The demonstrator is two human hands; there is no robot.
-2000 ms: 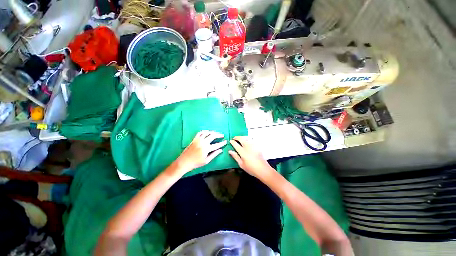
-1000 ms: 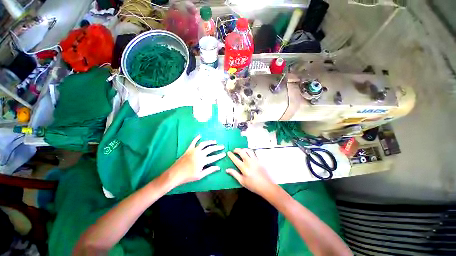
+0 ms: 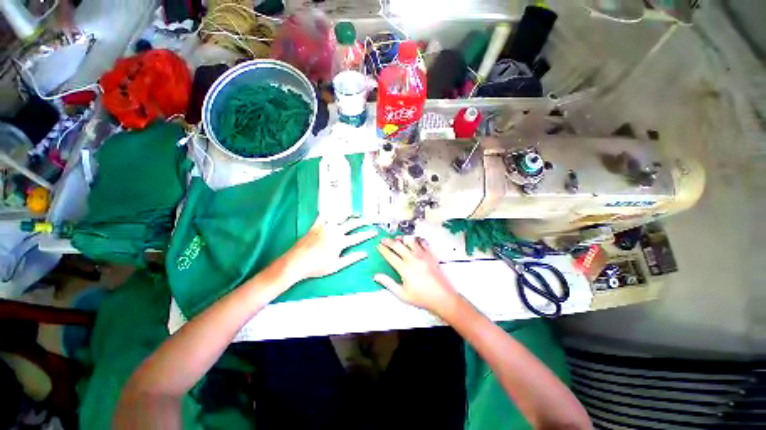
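Note:
A green fabric piece (image 3: pixel 243 227) with a small white logo lies on the white machine table. My left hand (image 3: pixel 323 249) lies on it, palm down, fingers spread. My right hand (image 3: pixel 418 277) rests on the fabric's right edge just in front of the needle area, fingers slightly bent. Neither hand visibly grasps the cloth. The cream sewing machine (image 3: pixel 579 180) stands right of and behind my hands. The presser foot (image 3: pixel 406 227) is close to my right fingertips; its contact with the cloth is too blurred to tell.
Black scissors (image 3: pixel 542 287) and green strips (image 3: pixel 479 235) lie right of my hands. A metal bowl (image 3: pixel 309 144) of green strips, a white bottle (image 3: pixel 349 94) and a red-labelled bottle (image 3: pixel 401 94) stand behind. A green stack (image 3: pixel 134 189) is at left. A parts tray (image 3: pixel 626 273) is at right.
The fabric has moved away from me towards the back of the table, baring its white front edge. Both hands have moved with it, nearer the needle area. The view has also shifted.

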